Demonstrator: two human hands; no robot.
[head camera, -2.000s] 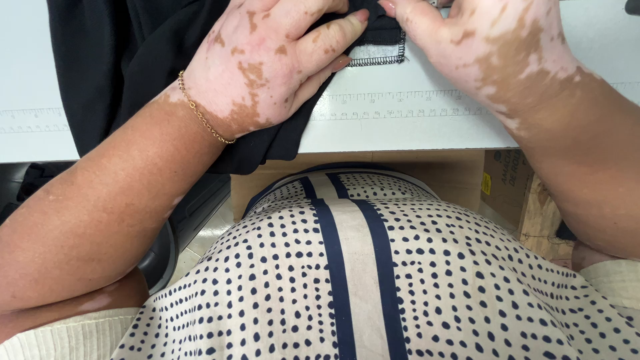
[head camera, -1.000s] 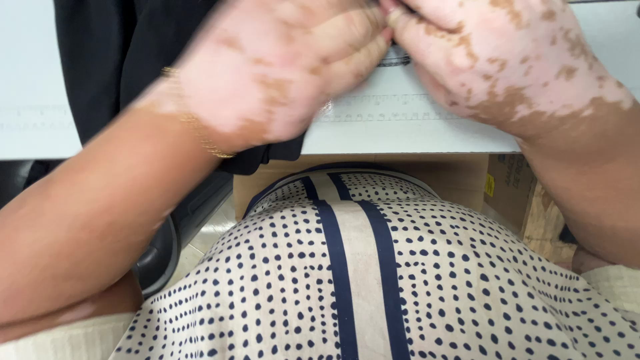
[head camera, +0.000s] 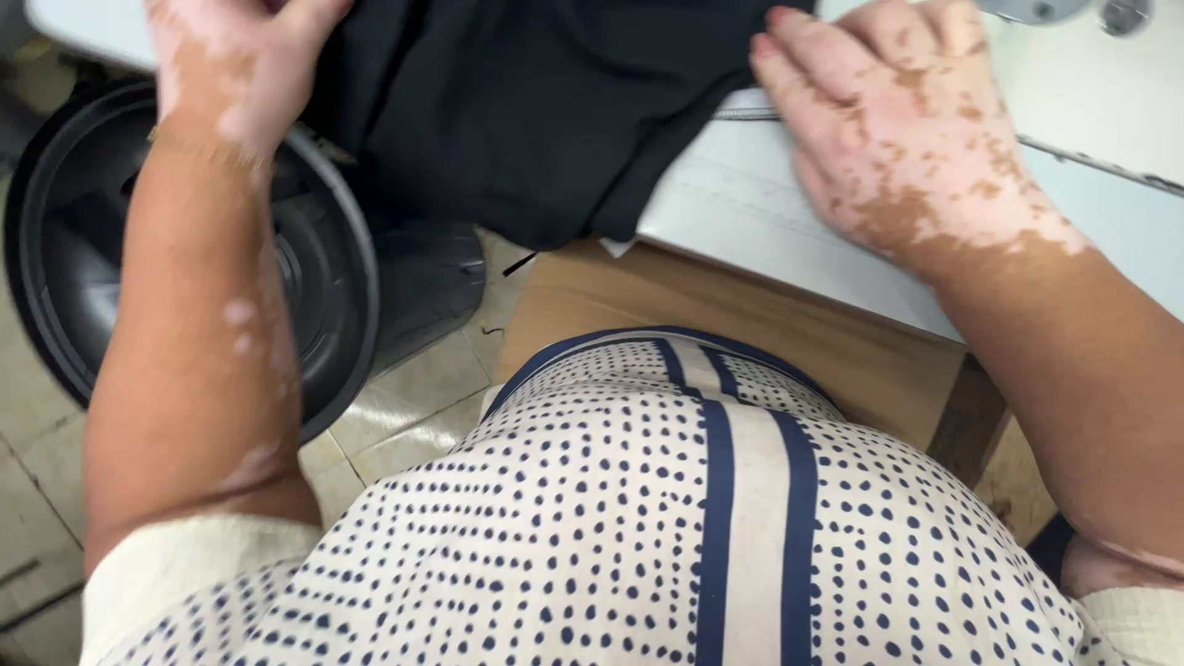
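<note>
Black fabric lies over the front edge of a white worktable, partly hanging down. At the fabric's left side is my left hand, with a chain bracelet at the wrist; its fingertips are cut off by the top of the view, so its grip cannot be made out. My right hand rests at the fabric's right edge, fingertips touching the cloth, where a stitched seam edge shows. Whether those fingers pinch the fabric is not clear.
A round black plastic lid or basin is below my left forearm, beside a dark bag-like thing. Brown cardboard stands under the table's edge. Round metal parts sit at the top right. Tiled floor shows at the left.
My hands, close together before at the fabric's stitched edge, are now far apart, the left one at the fabric's other side. The view has swung to the left.
</note>
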